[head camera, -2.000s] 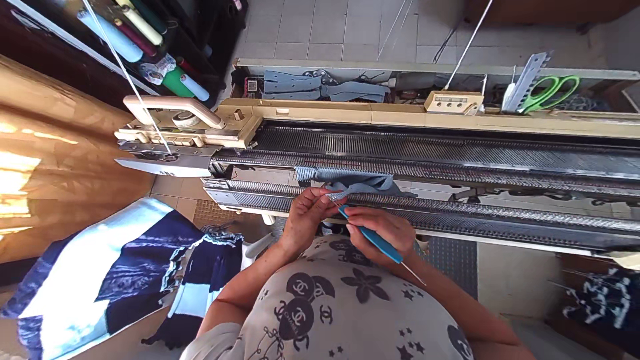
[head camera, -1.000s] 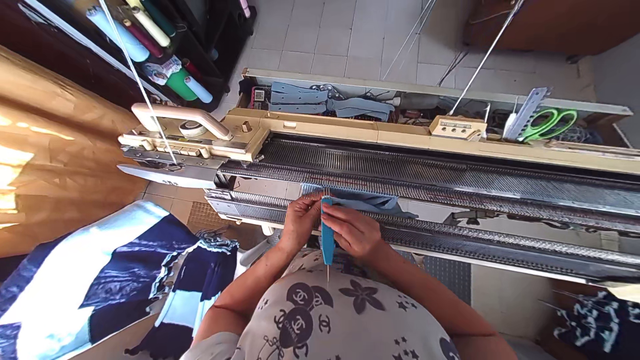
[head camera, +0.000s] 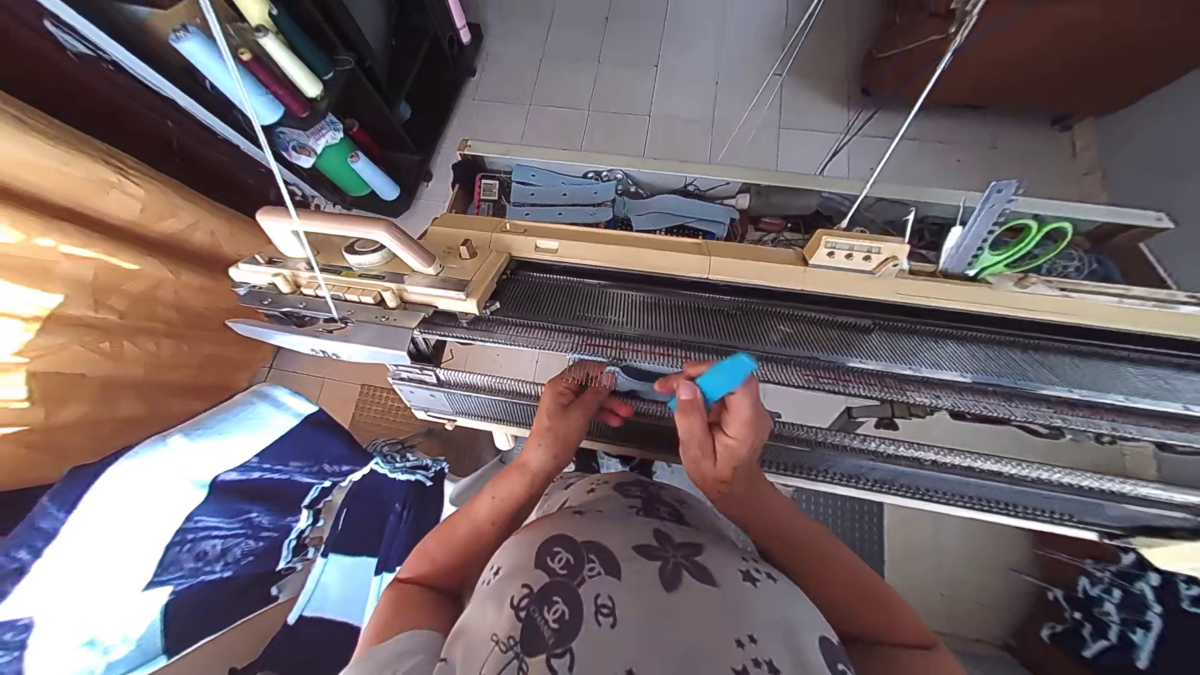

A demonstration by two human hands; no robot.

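Note:
My right hand (head camera: 720, 427) grips a tool with a bright blue handle (head camera: 727, 377), tilted up to the right; its working tip is hidden by my fingers. Grey-blue knitted fabric (head camera: 637, 382) lies between my hands, at the gap between the two needle beds of a knitting machine (head camera: 656, 342). My left hand (head camera: 574, 408) has its fingertips at the left end of this fabric, by a row of fine metal prongs; it seems to pinch the fabric's edge. The machine's carriage (head camera: 375, 272) rests at the far left end of the bed.
Behind the bed, a long tray (head camera: 769, 173) holds grey-blue knitted pieces (head camera: 562, 192), green-handled scissors (head camera: 1022, 248) and a ruler-like strip (head camera: 980, 225). Yarn cones (head camera: 225, 73) stand on a shelf at the upper left. Navy and light-blue knitwear (head camera: 234, 506) lies at the lower left.
The blue-handled tool, which hung upright between my hands one second ago, now tilts up to the right. My right hand has moved right, away from my left hand.

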